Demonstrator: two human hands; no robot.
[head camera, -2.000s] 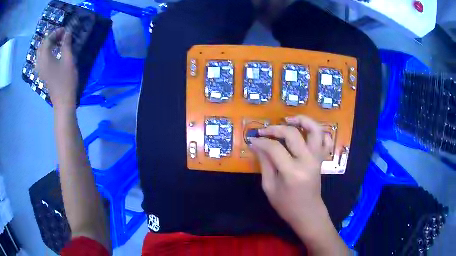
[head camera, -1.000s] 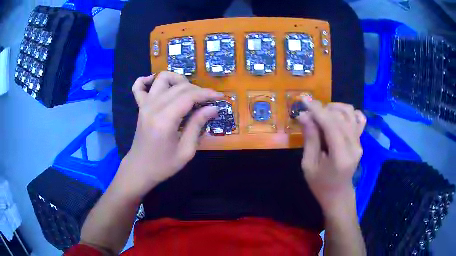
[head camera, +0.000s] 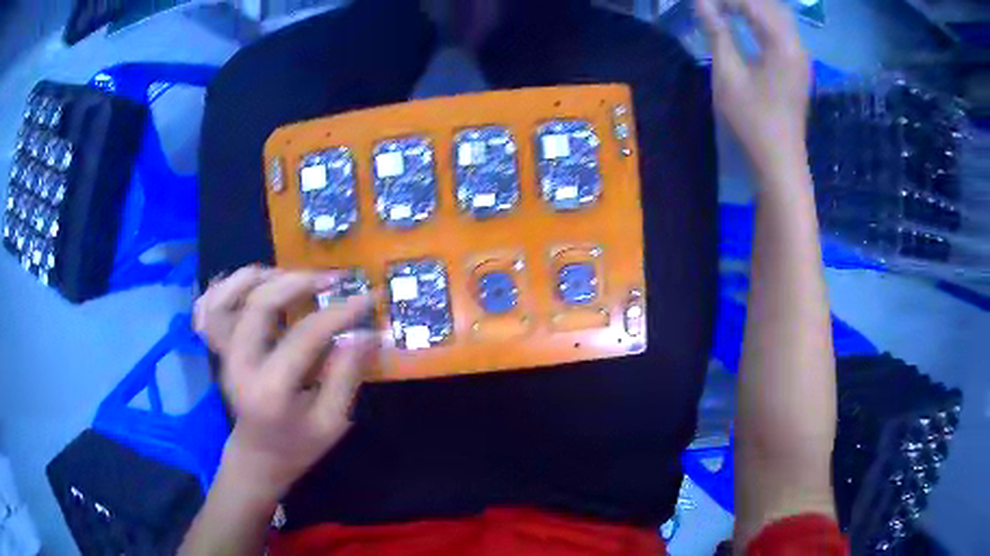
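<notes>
The orange fixture plate (head camera: 434, 241) lies on my dark-trousered thighs, slightly tilted. Circuit boards (head camera: 486, 172) fill its upper row. In the lower row, one board (head camera: 419, 304) sits in the second nest and another (head camera: 345, 295) in the first, partly hidden by my fingers. The two right nests each hold a small round dark component (head camera: 498, 291). My left hand (head camera: 288, 353) is over the plate's lower left, fingers bent and blurred; whether it touches a board cannot be told. My right hand (head camera: 757, 76) is raised at the upper right, fingers spread, with nothing visible in it.
A black tray stack with silvery boards (head camera: 65, 190) stands on a blue stool (head camera: 163, 234) at left. A clear and dark tray stack (head camera: 885, 174) is at right. More black trays sit low left (head camera: 125, 494) and low right (head camera: 896, 451).
My right hand has left the lower right nest and moved up to the right. My left hand has moved left from the second nest, where a board now lies. The plate appears shifted left and tilted.
</notes>
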